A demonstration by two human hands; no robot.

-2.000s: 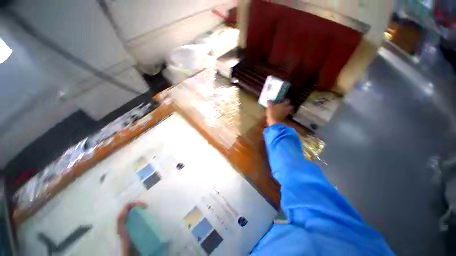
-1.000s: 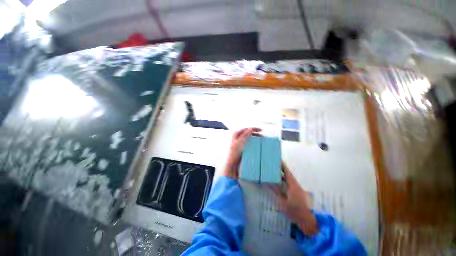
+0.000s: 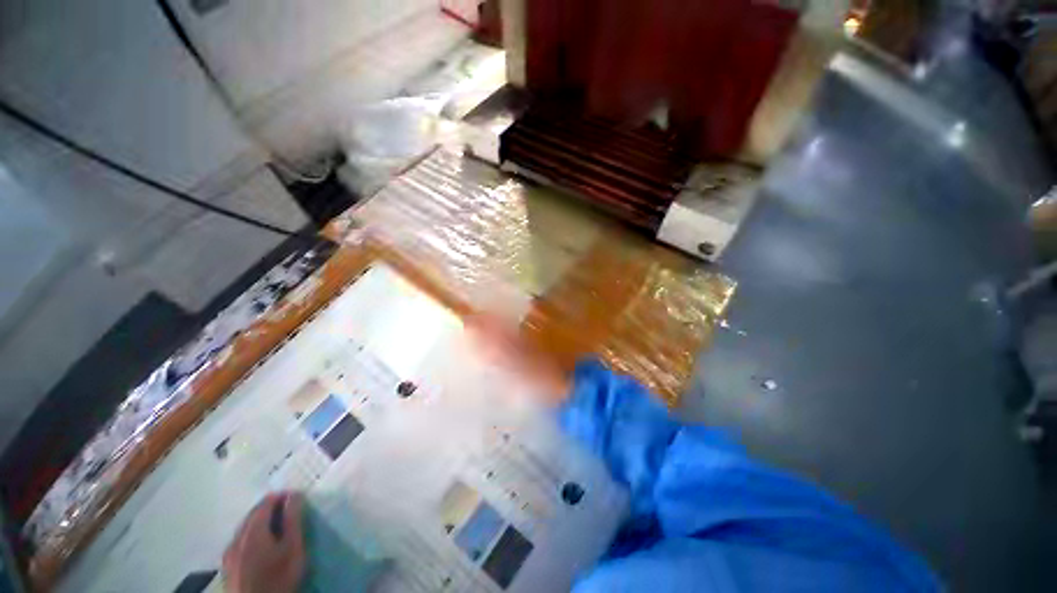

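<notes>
A teal carton (image 3: pixel 343 544) lies low in the head view on the white printed cover sheet (image 3: pixel 383 463). My left hand (image 3: pixel 267 544) is around its left side, with fingers on it. The carton's lower part is blurred, and I cannot tell if it is one or two. My right hand (image 3: pixel 516 348) is strongly blurred over the sheet's upper right edge, in a blue sleeve; its fingers and anything in them cannot be made out.
Dark rollers (image 3: pixel 597 156) stand ahead under a dark red curtain (image 3: pixel 661 58), with a small pale thing at the curtain's lower edge. Shiny orange-brown tape (image 3: pixel 626 313) covers the surface before them. Clear film (image 3: pixel 400 127) is bunched at the rollers' left. Grey floor lies right.
The view has swung right to the rollers again. My hands, together on two teal cartons one second ago, are now apart; my right hand has moved off towards the rollers' side.
</notes>
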